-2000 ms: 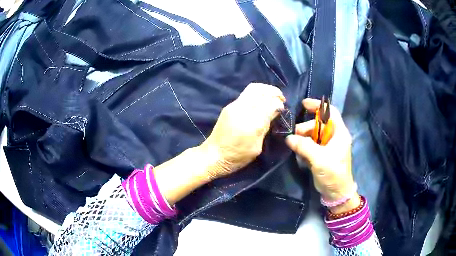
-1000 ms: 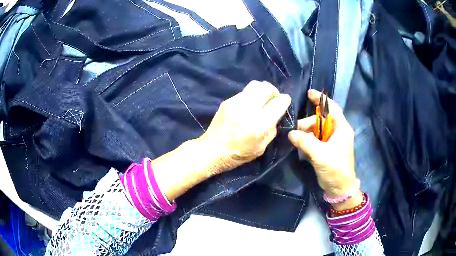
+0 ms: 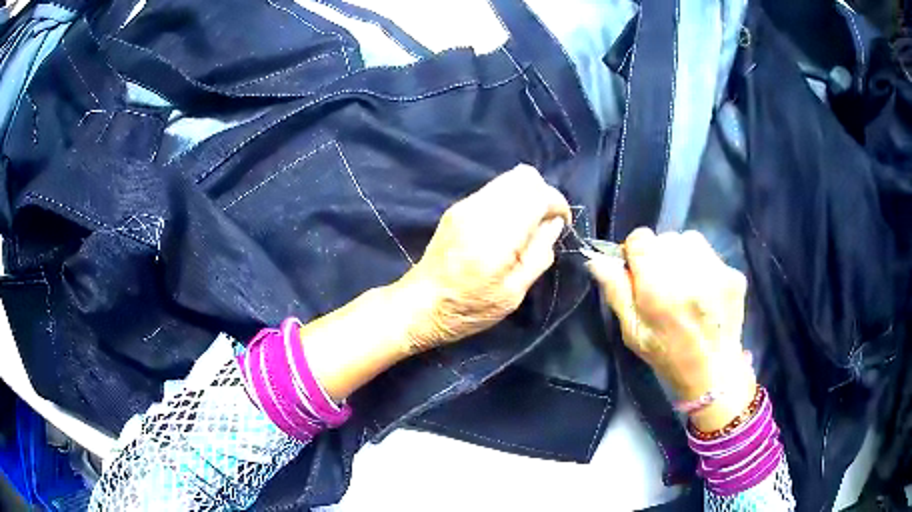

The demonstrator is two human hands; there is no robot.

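A dark navy denim garment [image 3: 440, 150] with pale topstitching is spread over the table. My left hand [image 3: 495, 255] pinches a stitched edge of it near the middle of the view. My right hand [image 3: 685, 305] is closed around the thread snips [image 3: 603, 247]. Their metal blades point left and touch the cloth at my left fingertips; the orange handle is hidden in my fist. A pale stitched outline, like a patch pocket [image 3: 310, 195], lies left of my left hand. Whether a thread is between the blades is too small to tell.
A long navy strip [image 3: 645, 120] with pale blue cloth beside it runs up from my right hand. More dark denim [image 3: 820, 230] is heaped on the right. The white table [image 3: 450, 475] shows at the front. Something blue [image 3: 40, 460] is at the lower left corner.
The snips stood upright with the orange handle showing; now my right hand has turned over and closed on the handle, blades at the cloth. My left hand has barely moved.
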